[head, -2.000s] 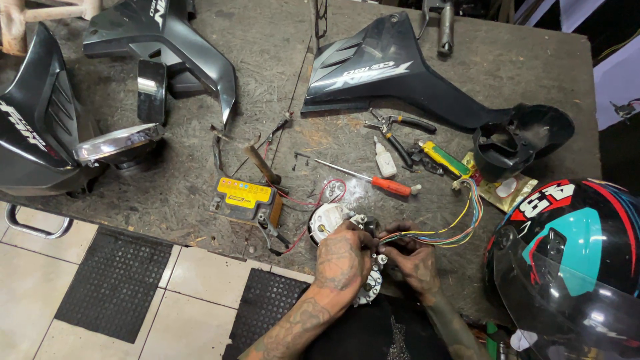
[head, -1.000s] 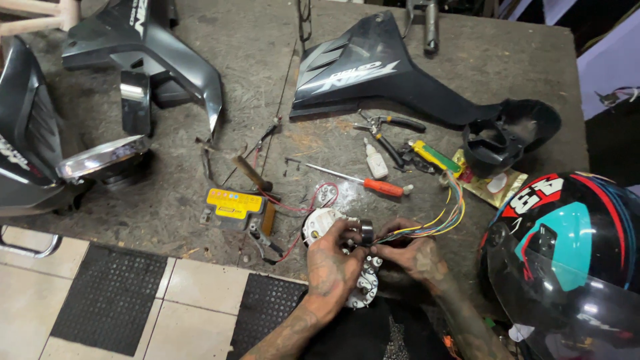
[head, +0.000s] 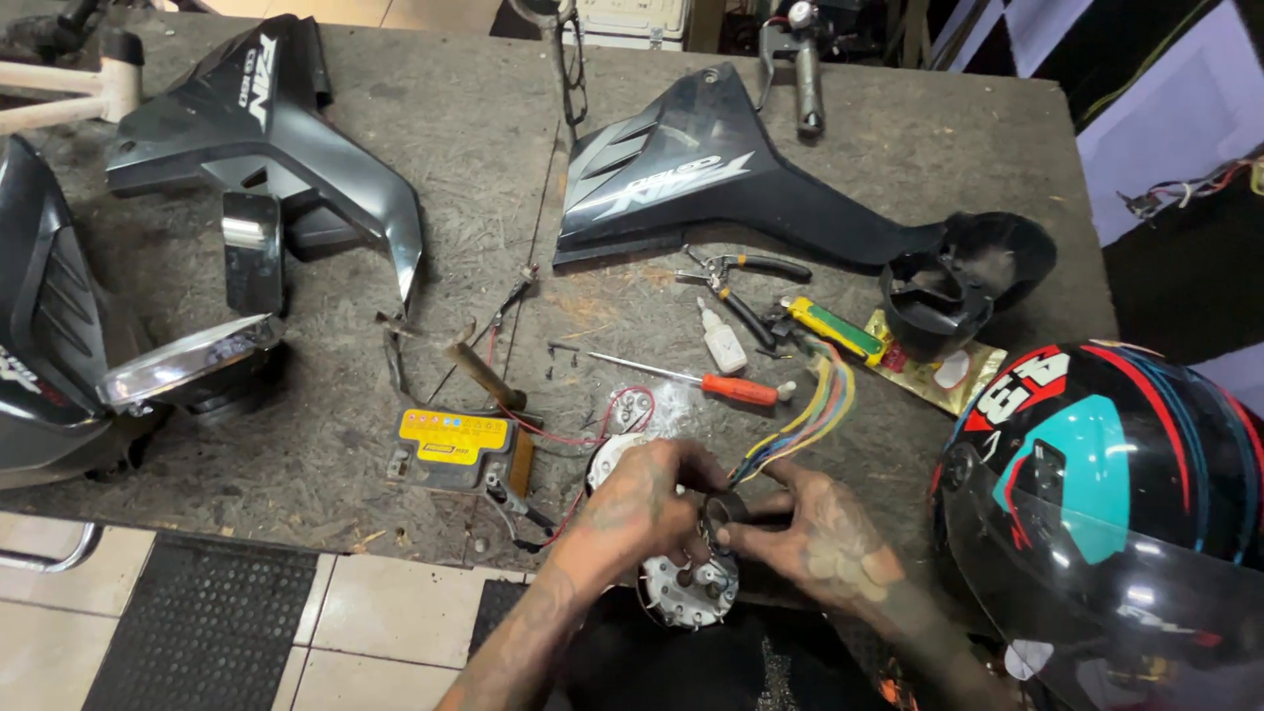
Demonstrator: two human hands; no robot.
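Note:
My left hand [head: 647, 504] grips a white round-bodied motorcycle instrument cluster [head: 688, 595] at the bench's front edge; part of the cluster shows above the hand and part below. My right hand [head: 820, 533] has its thumb and fingers on a dark ring-shaped part [head: 724, 515] at the cluster's middle. A bundle of coloured wires [head: 815, 405] runs up and right from between the hands. Thin red wire [head: 563, 435] runs between the cluster area and a yellow-labelled battery [head: 454, 449] at left. A screwdriver with a red handle [head: 739, 389] lies just above. The fingertips are partly hidden.
Behind lie wire strippers [head: 736, 296], a small white bottle [head: 721, 338], a yellow-green cutter knife [head: 834, 329] and a black plastic fairing [head: 711, 188]. At right stands a helmet [head: 1076, 474]. A headlight [head: 193, 362] and another fairing [head: 267, 148] are at left.
The right hand has turned and its fingers have spread around the dark ring part, which shows more plainly between the hands. The left hand still holds the cluster.

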